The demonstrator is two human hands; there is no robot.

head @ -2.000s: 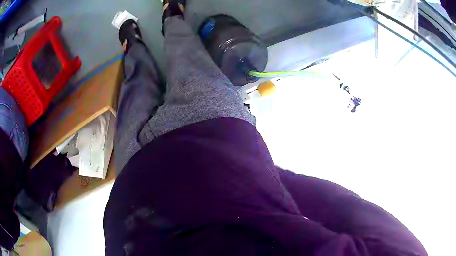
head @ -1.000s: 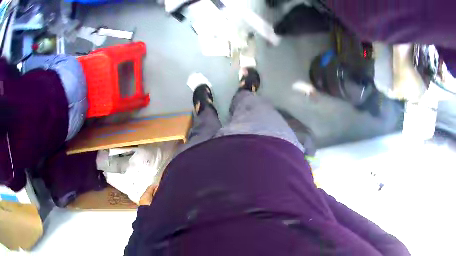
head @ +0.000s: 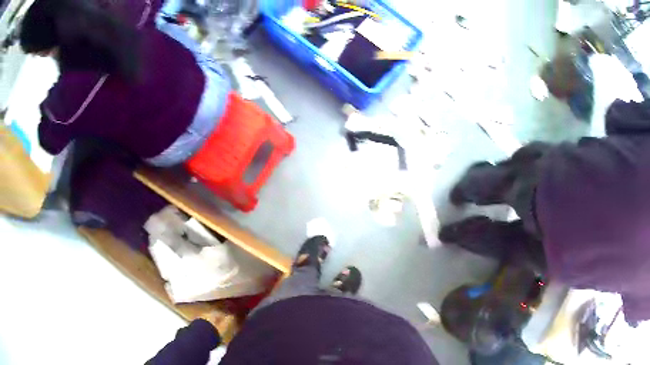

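My left hand [head: 222, 322] is small and blurred beyond its dark sleeve, at the near edge of an open cardboard box [head: 239, 239]. Its fingers cannot be made out, nor whether it holds anything. My right hand is out of the picture. The box holds crumpled white material [head: 192, 264], dark cloth [head: 114, 196] at its far left end and something dark red at its near right corner.
A person in a dark top sits on a red stool [head: 242, 150] beyond the box. Another person in dark clothes is at the right, by a dark round container [head: 474, 314]. A blue crate [head: 349, 75] with scraps stands on the floor, where white scraps [head: 427, 214] lie.
The view has swung away from the white wall, tap and hose towards the workshop floor. The blue crate and the person at the right have come into fuller view. My left hand appeared at the box.
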